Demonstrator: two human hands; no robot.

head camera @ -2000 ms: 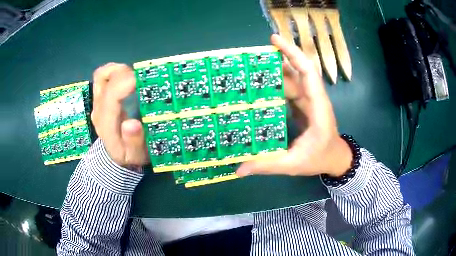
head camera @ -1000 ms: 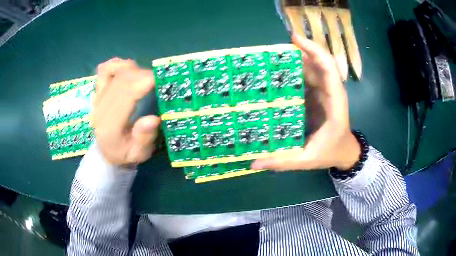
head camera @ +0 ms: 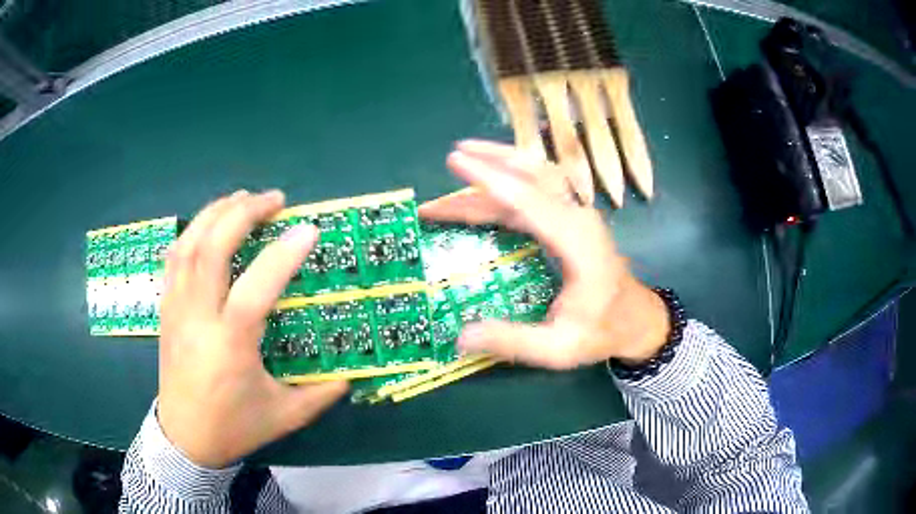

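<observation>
A green PCB panel (head camera: 390, 321) with yellow strips is gripped at its left side by my left hand (head camera: 216, 321), thumb over its face and fingers at its upper edge. It overlaps other PCB panels (head camera: 502, 286) lying at an angle on the mat. My right hand (head camera: 562, 266) is spread around the right part of those lower panels, thumb and fingers apart and slightly blurred. It is off the held panel. Whether its fingertips touch the lower panels is unclear.
More PCB panels (head camera: 131, 276) lie at the left on the green mat (head camera: 331, 110). Four brushes (head camera: 573, 90) with pale wooden handles lie at the top, just beyond my right hand. A black unit (head camera: 768, 151) with cables stands at the right. A blue surface (head camera: 839, 371) is below right.
My right hand has let go of the panel and opened. My left hand has carried the panel left and down, uncovering more of the lower panels. The camera view has also shifted.
</observation>
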